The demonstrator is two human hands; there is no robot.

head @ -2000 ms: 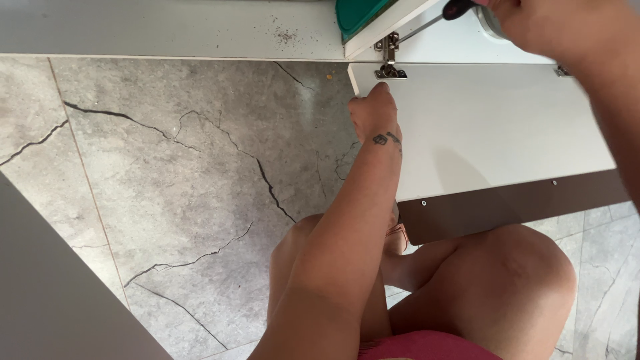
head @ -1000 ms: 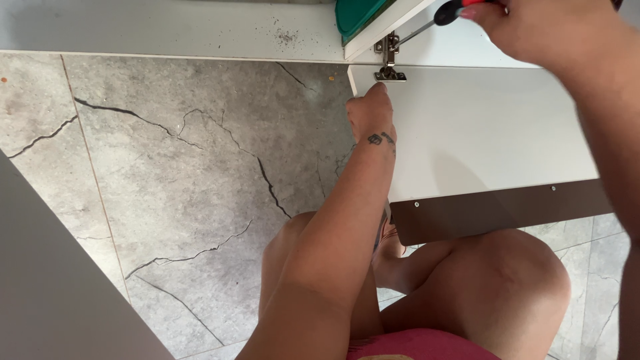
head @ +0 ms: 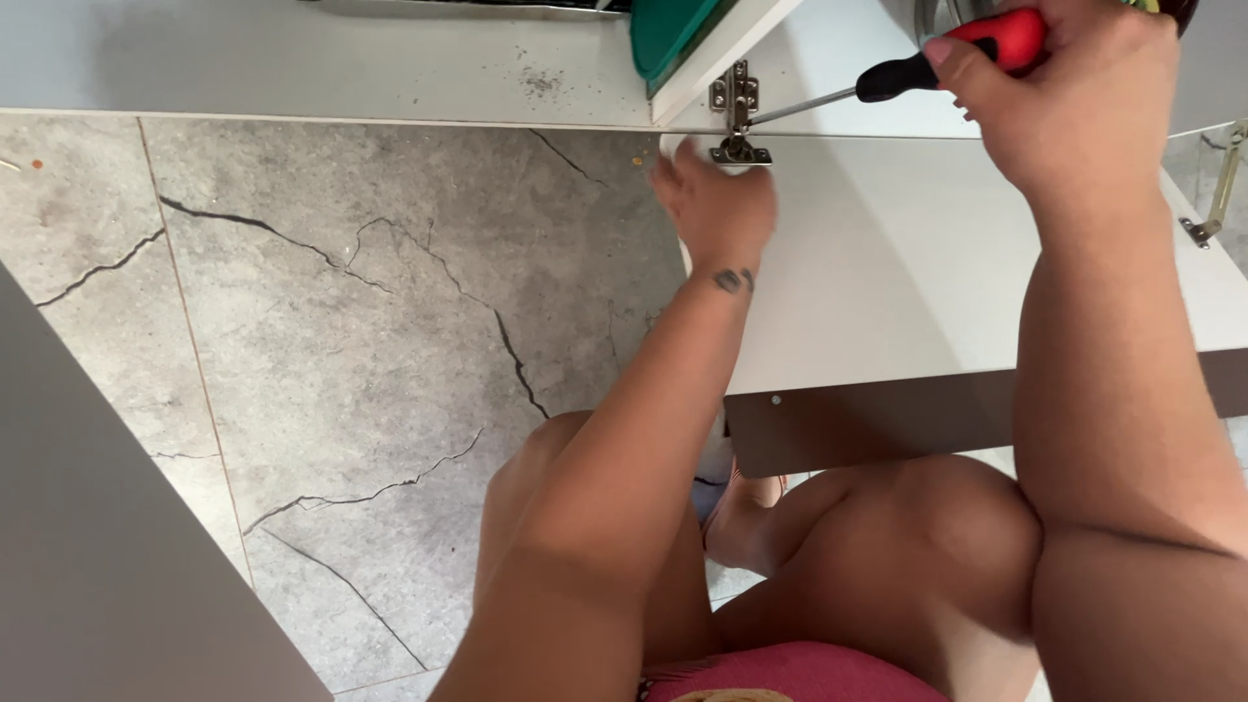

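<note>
My right hand [head: 1077, 107] grips a screwdriver with a red and black handle [head: 1009, 44]. Its metal shaft runs left to a metal cabinet hinge [head: 736, 112], and the tip meets the hinge near its arm. The hinge joins the white cabinet interior to a white door panel [head: 877, 263], which lies open toward my knees. My left hand [head: 720, 200] is at the panel's left corner, just below the hinge cup, slightly blurred, with some fingers raised. Whether it still touches the panel I cannot tell.
A teal plastic item [head: 668, 39] stands by the white upright divider [head: 721, 58]. Dark crumbs [head: 541, 83] lie on the white cabinet base. A second metal hinge [head: 1204, 229] is at the panel's right end. Brown trim [head: 868, 424] edges the panel. A grey surface [head: 117, 526] fills the lower left.
My left hand has shifted its fingers at the panel corner, the fingers now lifted and spread. The screwdriver remains at the hinge in my right hand.
</note>
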